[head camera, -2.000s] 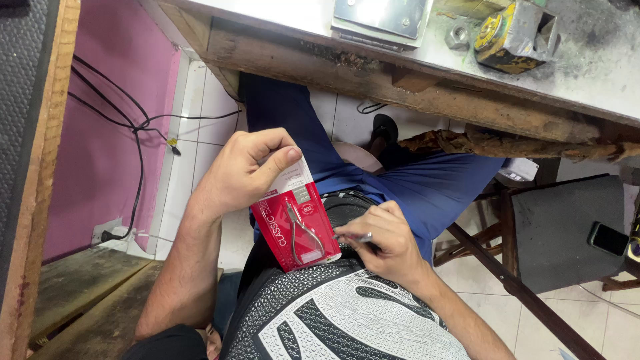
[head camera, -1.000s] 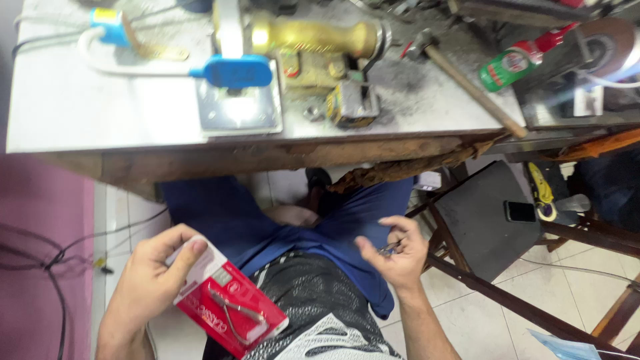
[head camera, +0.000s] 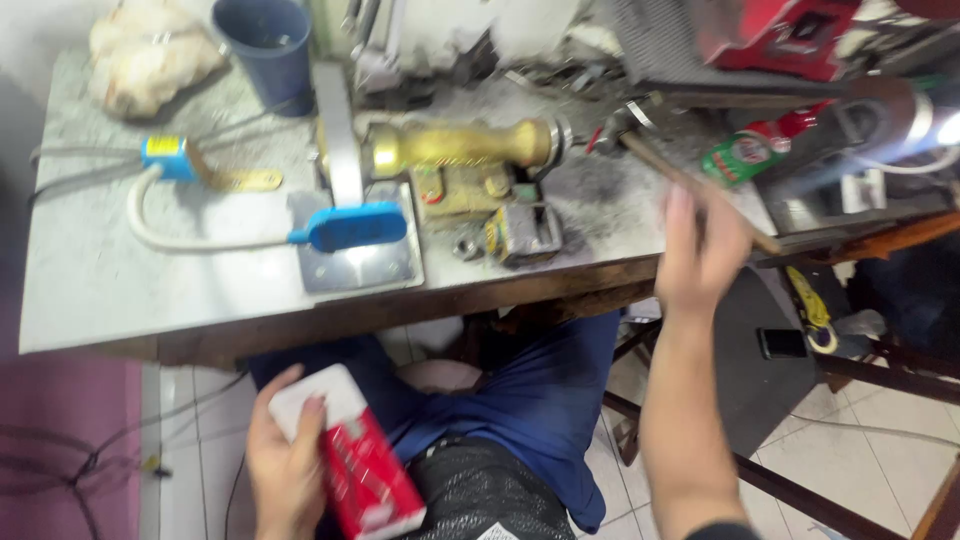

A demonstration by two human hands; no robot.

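My left hand [head camera: 289, 450] grips a red and white blister pack [head camera: 367, 472] over my lap, its thumb on the white end. The plier-like tool that earlier frames show in the pack is blurred here. My right hand [head camera: 701, 244] is raised over the bench's front edge, beside the wooden handle of a hammer [head camera: 739, 214]. Motion blur hides its fingertips, so whether it touches the handle or holds anything cannot be told. A bench grinder with a yellow body [head camera: 465, 146] stands on the bench to its left.
On the bench [head camera: 97, 277] are a blue lamp [head camera: 356, 226] with a white gooseneck, a metal plate [head camera: 397, 270], a nut [head camera: 466, 246], a blue cup [head camera: 266, 52] and a green and red bottle [head camera: 742, 157]. A phone [head camera: 782, 343] lies on a dark seat [head camera: 731, 375] at right.
My right hand has moved from beside the pack, out over my lap, then up to the bench by the hammer handle. My left hand keeps the pack. The view has shifted up over the bench.
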